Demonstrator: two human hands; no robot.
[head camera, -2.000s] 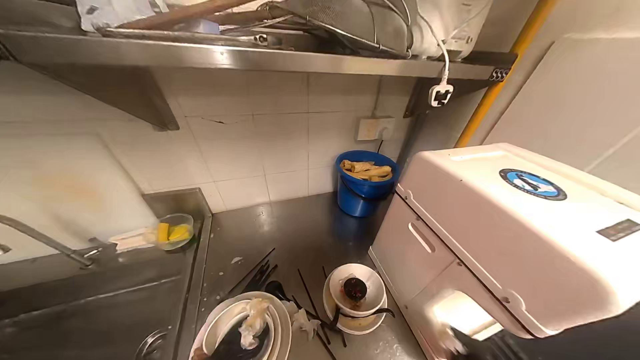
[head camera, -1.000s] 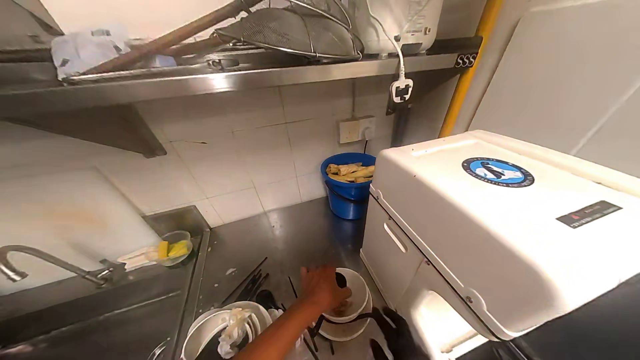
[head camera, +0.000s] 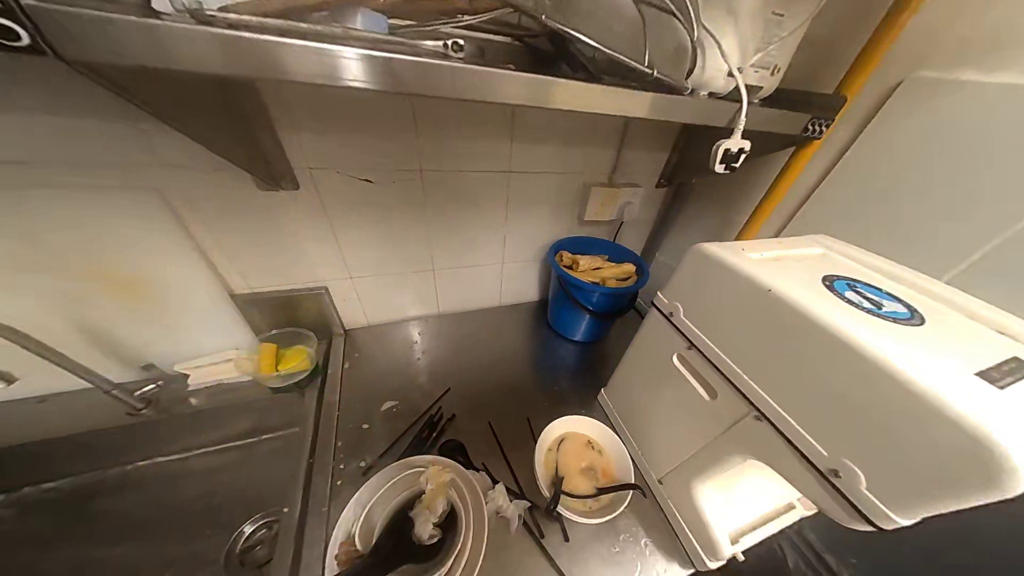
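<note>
Neither my left hand nor my right hand shows in the current view. A white bowl (head camera: 584, 470) of creamy, cloudy liquid stands on the steel counter, with black spoons (head camera: 602, 490) lying across its rim. To its left, large white bowls (head camera: 474, 512) are nested at the bottom edge, holding a dark utensil or dark contents and crumpled pale tissue (head camera: 432, 502). Black chopsticks (head camera: 506, 458) and other black utensils (head camera: 428, 432) lie on the counter around the bowls. More crumpled tissue (head camera: 506, 506) rests between the bowls.
A blue bucket (head camera: 578, 314) with folded yellowish cloths stands by the tiled wall. The white lidded machine (head camera: 720, 320) borders the counter at right. A steel sink (head camera: 160, 496) with a tap lies left; a clear tub (head camera: 286, 376) holds yellow sponges. Overhead runs a loaded steel shelf (head camera: 480, 80) with a hanging plug.
The bare hand that was at the small white bowl one second ago is out of view. Creamy liquid now shows in the bowl, where a dark round item showed two seconds ago.
</note>
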